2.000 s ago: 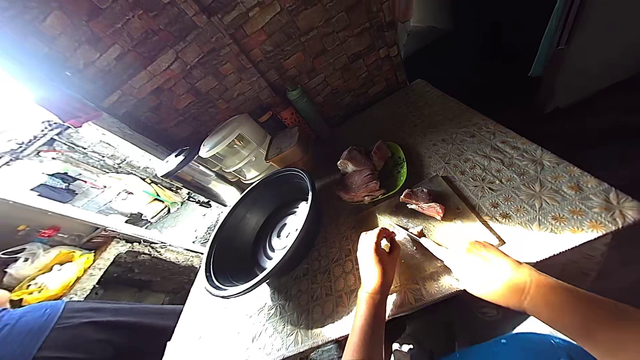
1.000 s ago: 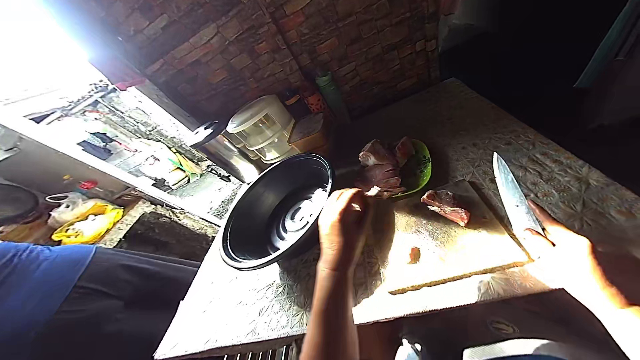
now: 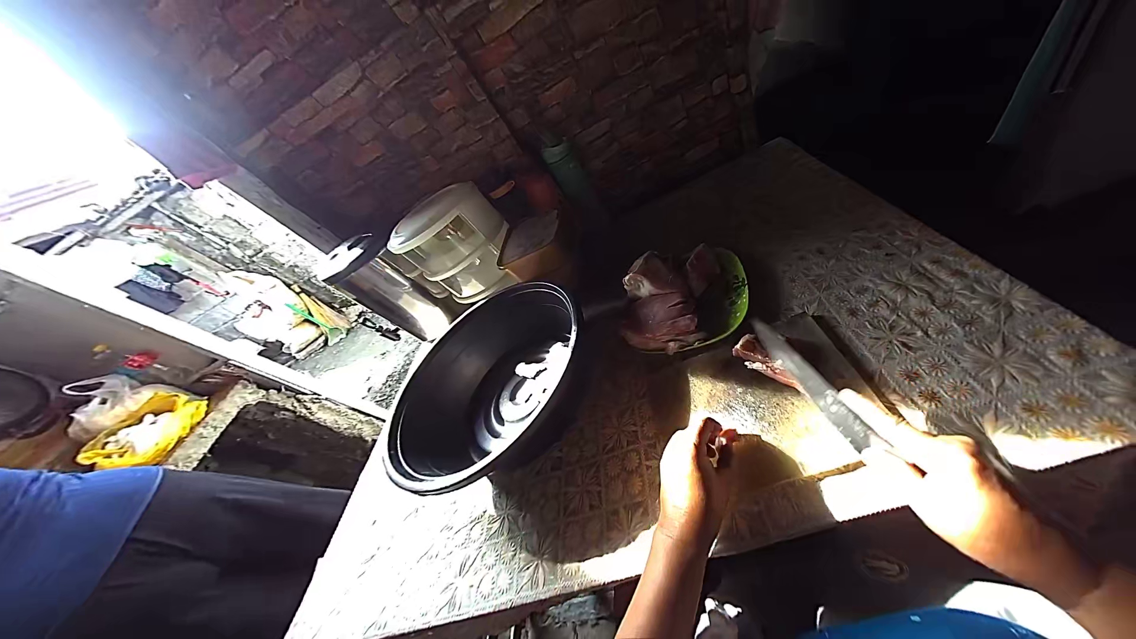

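Note:
My right hand (image 3: 932, 470) grips a kitchen knife (image 3: 821, 390), its blade pointing up and left over the cutting board (image 3: 839, 355). A piece of raw meat (image 3: 759, 359) lies on the board, partly behind the blade. My left hand (image 3: 697, 470) is at the board's near left side, closed around a small piece of meat (image 3: 723, 441). Beyond the board, large chunks of raw meat (image 3: 661, 306) rest on a green plate (image 3: 735, 297). Left of my left hand stands a black plastic basin (image 3: 417, 417) with small pale pieces (image 3: 532, 368) inside.
A patterned cloth (image 3: 994, 328) covers the table. Behind the basin stand a clear plastic container (image 3: 457, 235), a metal canister (image 3: 390, 284) and a green bottle (image 3: 568, 169) by the wall. A person in a blue top (image 3: 67, 532) is at the lower left, near a yellow plastic bag (image 3: 155, 430).
The knife, raised off to the right one second ago, is now over the board beside the meat. My left hand has moved from the basin's rim back toward the board and now holds a small piece.

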